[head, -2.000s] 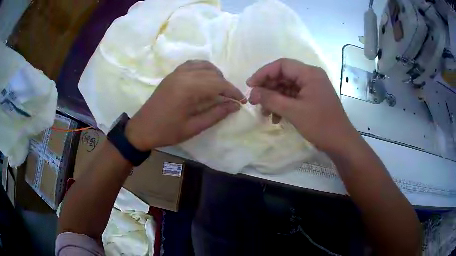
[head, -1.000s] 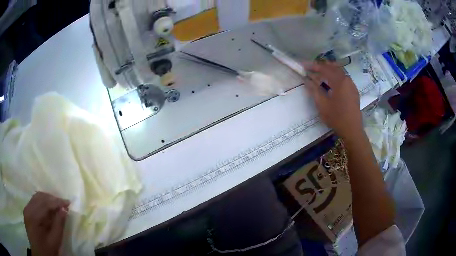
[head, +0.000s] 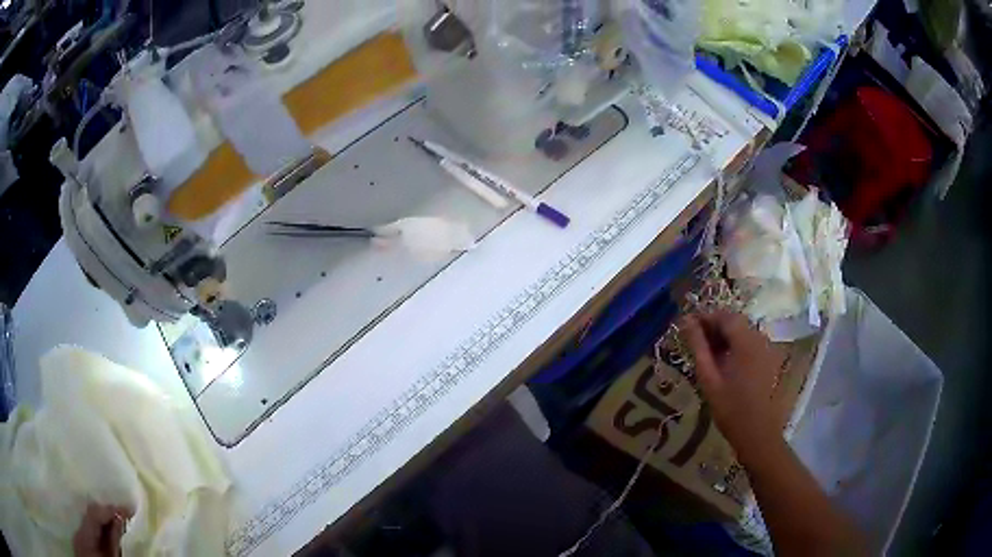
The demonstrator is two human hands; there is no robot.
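Observation:
The cream garment (head: 109,457) lies bunched on the table at the lower left. My left hand (head: 102,531) is at its lower part with the fingers closed on the cloth, cut off by the bottom edge. My right hand (head: 727,354) is beyond the table's front edge, at a tangle of narrow whitish tape (head: 713,294) above a carton. Its fingertips are at the strands; whether they grip one is not clear. A white pen with a purple end (head: 553,214) lies beside a second slim white pen. Dark tweezers (head: 321,230) lie by a small white piece (head: 430,236).
The sewing machine head (head: 114,256) stands at left, its lamp lit. A ruler strip (head: 468,345) runs along the front edge. The "SF" carton (head: 653,430), white-lined bin (head: 870,403) and cream scraps (head: 772,256) are at right. A blue-rimmed container (head: 734,82) and red cloth (head: 870,163) stand beyond.
The view has swung right. My right hand has moved from the pens on the machine bed out to the tape beyond the table edge. My left hand stays at the garment.

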